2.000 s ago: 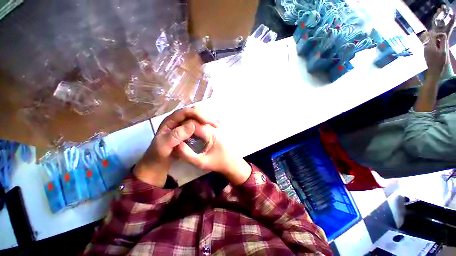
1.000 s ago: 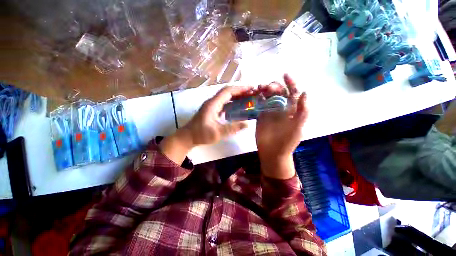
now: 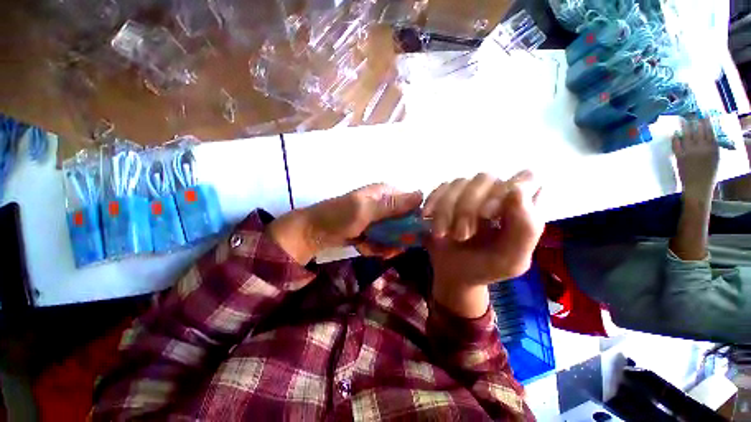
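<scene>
My left hand [image 3: 342,218] grips the left end of a carded cable [image 3: 398,232], blue with an orange-red spot, in front of my chest. My right hand [image 3: 480,227] is closed over its right end, its fingers curled, and hides the cable loop. Whether a clear case is around it cannot be told. Packed cables [image 3: 165,221] stand side by side in a row on the white table at left. Uncased carded cables [image 3: 605,86] lie heaped at the upper right.
A large carton [image 3: 78,103] of clear cases fills the upper left. More clear cases [image 3: 519,35] lie right of it. A neighbour's hand [image 3: 696,150] reaches to the cable heap. A blue crate [image 3: 527,330] is below the table. A dark flat object [image 3: 15,255] lies far left.
My hands, first clasped together, moved right and now hold the carded cable lower, near my chest. My right hand has closed over its end. The neighbour's hand has come to the heap.
</scene>
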